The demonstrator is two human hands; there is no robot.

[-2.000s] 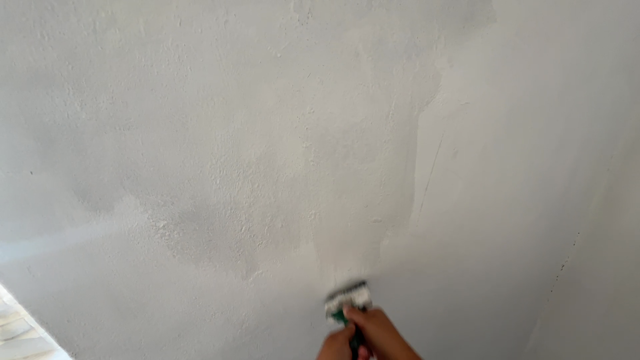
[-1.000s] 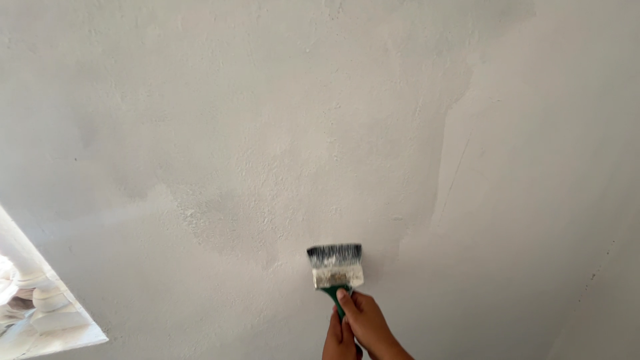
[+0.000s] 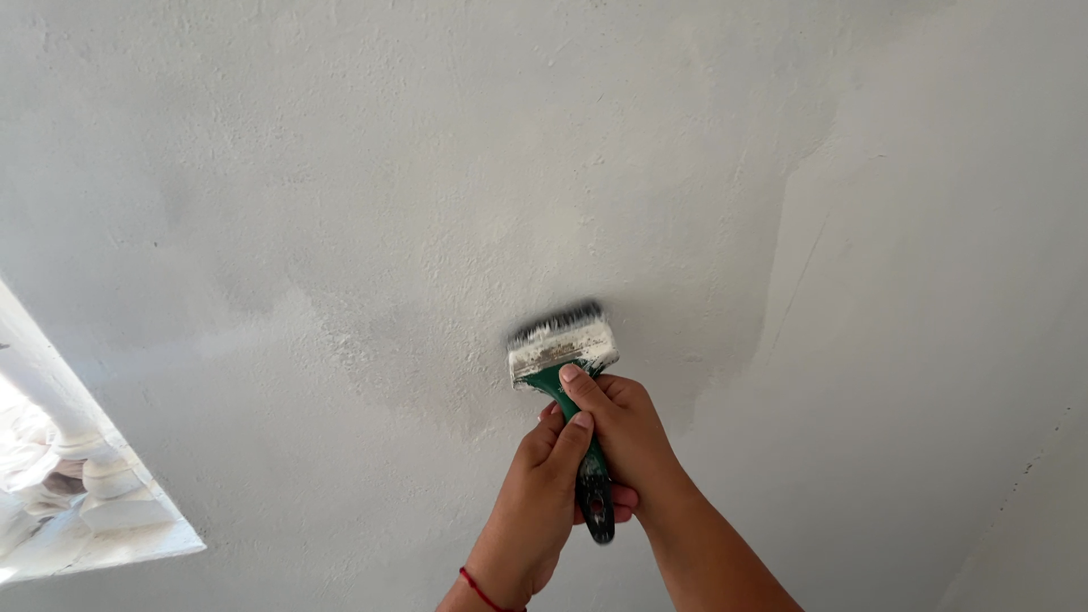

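A wide flat paintbrush (image 3: 563,348) has dark bristles, a paint-smeared ferrule and a green handle with a black end. My right hand (image 3: 625,433) grips the upper handle, its thumb just below the ferrule. Lower down and to the left, my left hand (image 3: 544,476) is closed round the same handle; a red string bracelet is on its wrist. The bristles are at the surface of a pale grey plastered wall or ceiling (image 3: 425,212), near the lower edge of a darker, damp-looking patch.
An opening (image 3: 153,501) with light edges lies at the lower left, with pale, rounded shapes beyond it. At the right, a corner line with small dark marks meets another pale surface (image 3: 1037,518). A thin scratch runs down the surface right of the patch.
Both hands and the brush have moved up from the bottom of the view, and more of the handle and forearms shows. The brush stays held in both hands.
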